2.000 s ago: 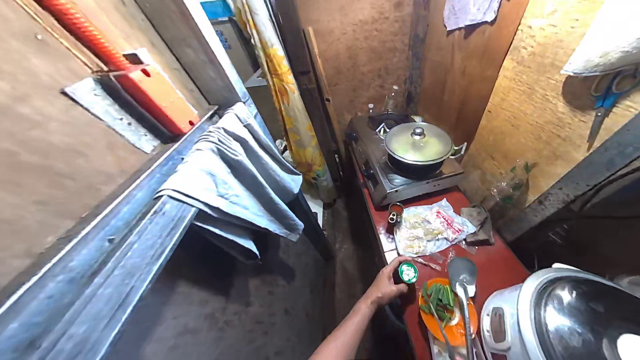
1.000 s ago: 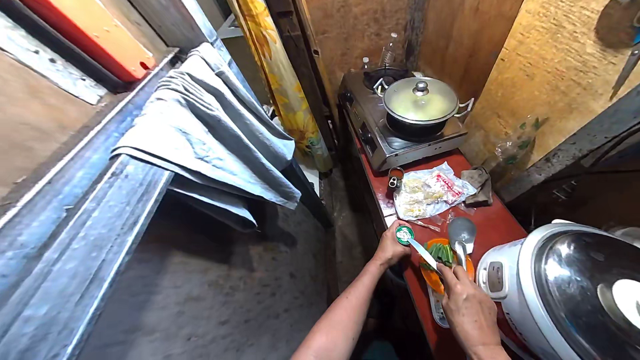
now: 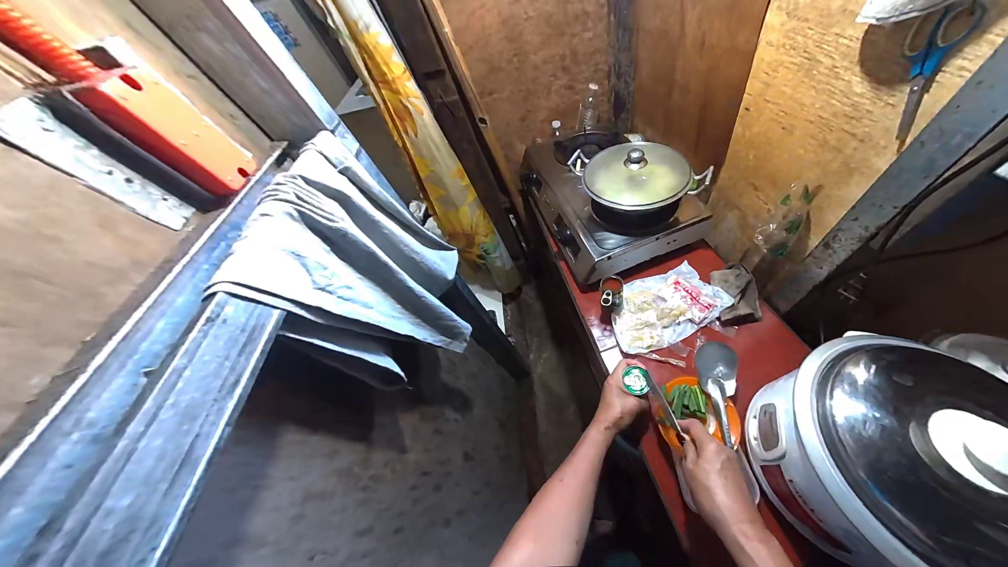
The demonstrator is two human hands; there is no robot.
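My left hand (image 3: 619, 400) is closed around a small container with a green lid (image 3: 635, 380). In my right hand (image 3: 711, 470) is a knife (image 3: 663, 404), its blade pointing up and left to the edge of the green lid. Just beyond the right hand lies an orange plate (image 3: 734, 421) with cut green vegetables (image 3: 688, 402) on it. A grey ladle (image 3: 716, 364) rests across the plate's right side. Behind the hands, an opened tin can (image 3: 611, 292) stands beside a crumpled white plastic wrapper (image 3: 669, 307) on the red tabletop (image 3: 768, 346).
A lidded pot (image 3: 638, 177) sits on a gas stove (image 3: 602, 260) at the back. A large rice cooker (image 3: 787, 441) stands close on the right, and a brown cloth (image 3: 735, 293) lies near the wall. At left, a grey cloth (image 3: 339, 244) hangs over a rail (image 3: 213, 378).
Two seconds ago only my left hand was in view, with the green-lidded container. My right hand has come in from below with the knife, whose blade is at the lid.
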